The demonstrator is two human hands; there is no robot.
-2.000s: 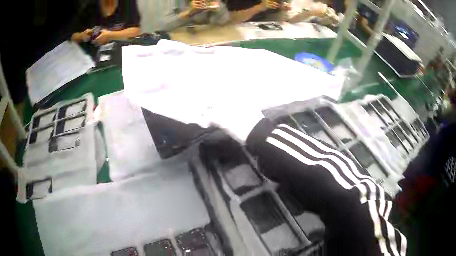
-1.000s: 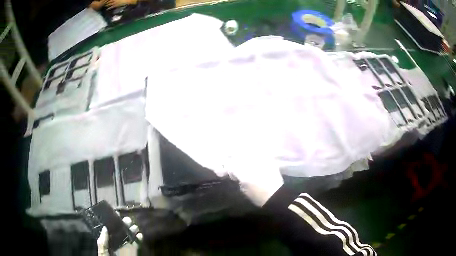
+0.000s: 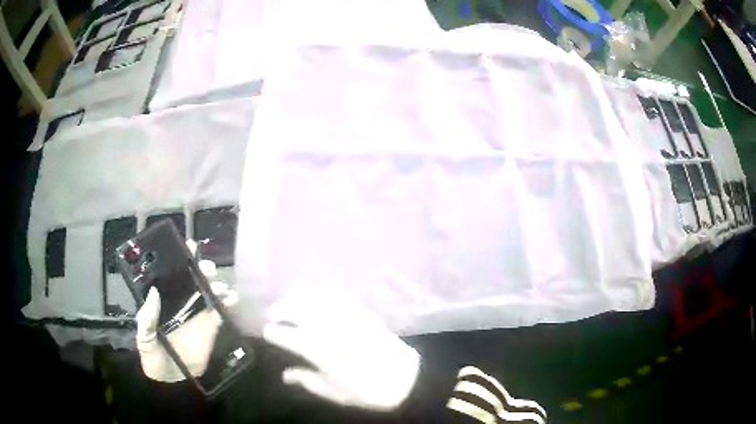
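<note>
My left hand (image 3: 187,344), in a white glove, holds a black phone middle frame (image 3: 172,281) at the lower left, thumb on its left edge and fingertips on its right. The frame is tilted, with camera holes at its upper end and a small white label near its lower end. My right hand (image 3: 352,356), gloved, overexposed and blurred, is right of the frame, its fingers pointing left and apart, holding nothing visible. A large wrinkled white liner sheet (image 3: 448,174) lies flat over the tray in the middle.
Phone frames (image 3: 217,236) lie in a row on the left cloth-lined tray (image 3: 141,157), partly behind the held frame. More frames lie in a right tray (image 3: 686,153) and at the upper left. A blue tape roll (image 3: 578,21) and a clear plastic bag (image 3: 627,41) sit at the upper right.
My right hand has left the liner sheet's corner and come toward the held frame. My left hand has raised the frame into fuller view. The sheet now lies flatter. The view has shifted.
</note>
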